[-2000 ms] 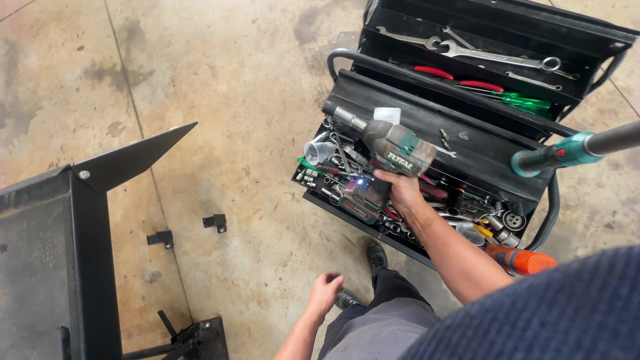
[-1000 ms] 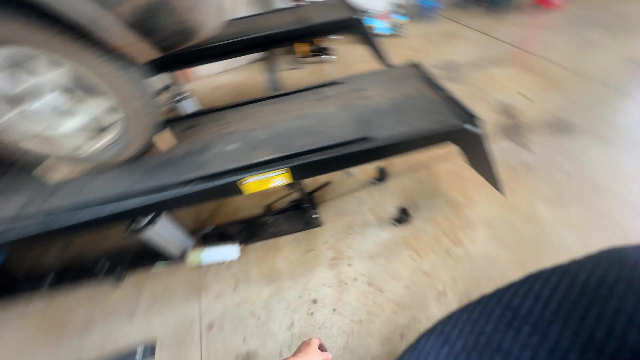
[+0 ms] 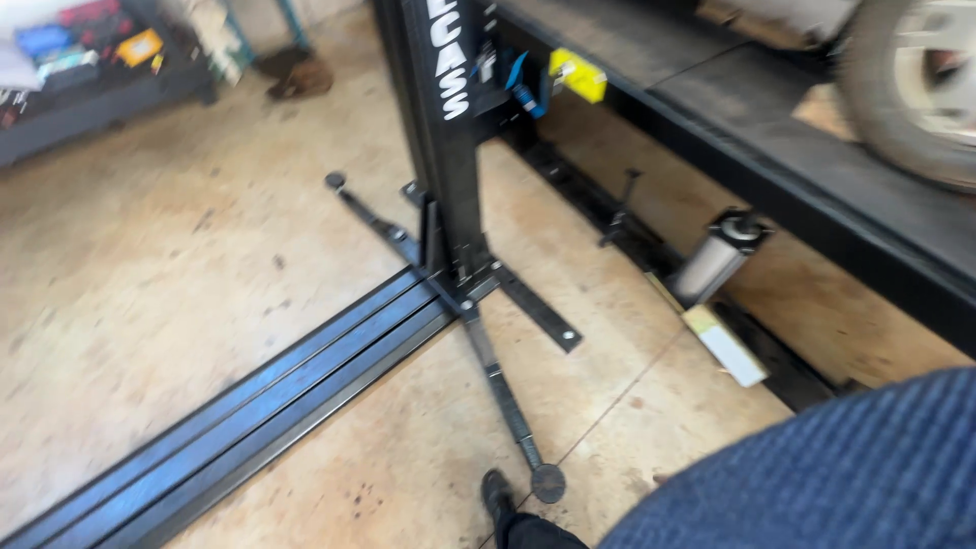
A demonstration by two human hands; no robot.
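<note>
Neither my left hand nor my right hand shows clearly. A tiny skin-toned patch at the edge of my blue knit clothing (image 3: 808, 465) is too small to identify. Near my black shoe (image 3: 497, 492) is the round pad (image 3: 548, 483) of a lift's swing arm (image 3: 507, 404). That arm runs from the foot of a black vehicle lift post (image 3: 450, 175). A second swing arm (image 3: 374, 221) points away to the upper left. Whether either hand holds anything is hidden.
Ribbed black floor beams (image 3: 252, 396) cross the lower left. On the right, a raised ramp platform (image 3: 762, 183) carries a wheel (image 3: 923, 91). Beneath it are a metal cylinder (image 3: 717, 263) and a pale box (image 3: 724, 347). A low bench (image 3: 99, 114) with coloured items stands upper left.
The view has swung far, from the open toolbox past the ramp to the lift post. Two seconds ago my right hand held a cordless impact wrench over the toolbox; both are now out of sight.
</note>
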